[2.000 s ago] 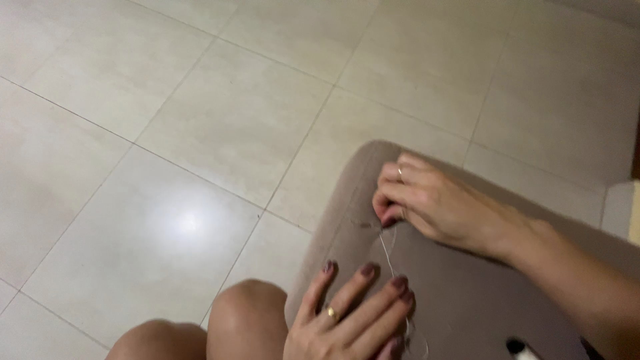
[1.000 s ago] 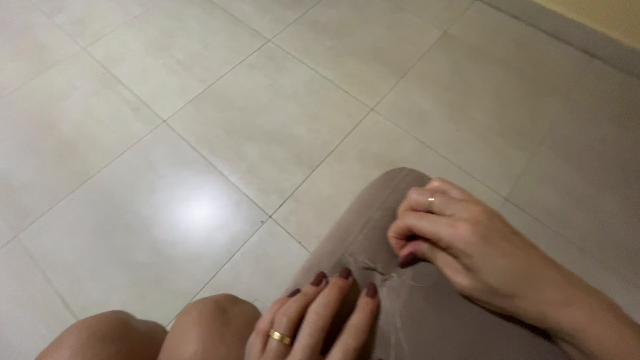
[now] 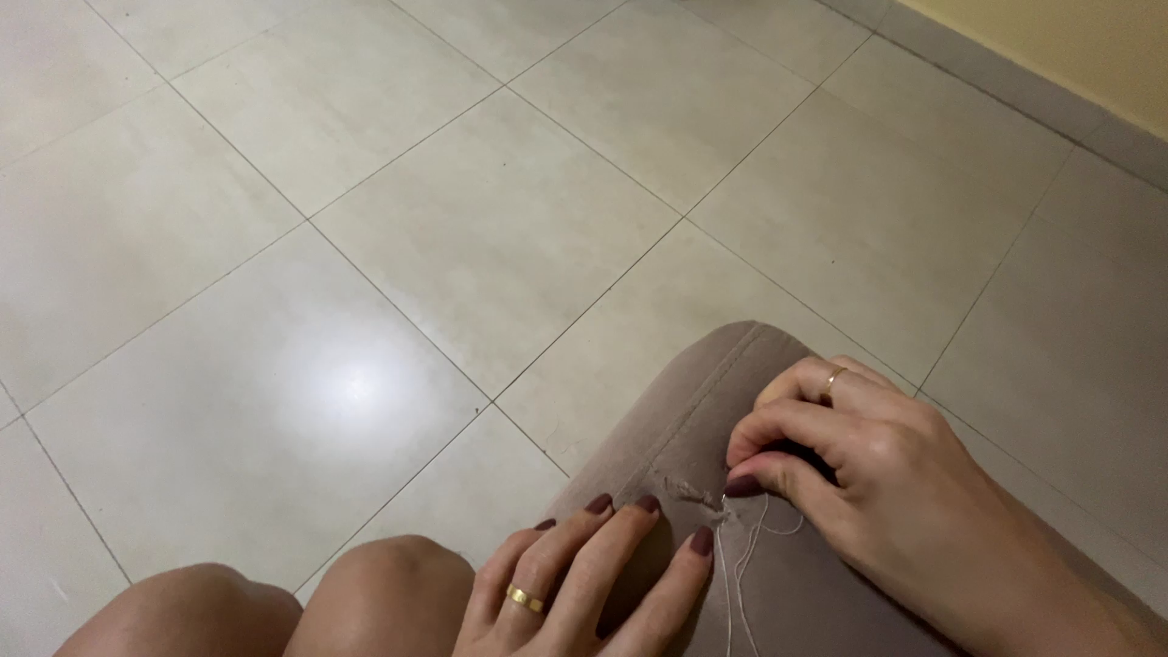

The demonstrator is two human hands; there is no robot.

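A taupe upholstered cushion (image 3: 776, 584) with a stitched seam lies at the lower right. A frayed tear (image 3: 689, 493) shows in its fabric, between my two hands. My right hand (image 3: 839, 456) pinches a small needle (image 3: 724, 504) between thumb and forefinger at the right end of the tear; only a bit of it shows. Pale thread (image 3: 741, 575) runs down from there over the fabric, with a loop to the right. My left hand (image 3: 593, 575), a gold ring on one finger, rests spread on the cushion just below and left of the tear.
My bare knees (image 3: 383, 593) are at the lower left, beside the cushion. Large beige floor tiles (image 3: 493, 237) lie beyond it, with a bright light reflection on one. A baseboard (image 3: 1004, 87) and a yellow wall (image 3: 1095, 46) are at the top right.
Two seconds ago my right hand held a taut thread farther up from my left hand; now its fingertips are down at the tear. The view has shifted.
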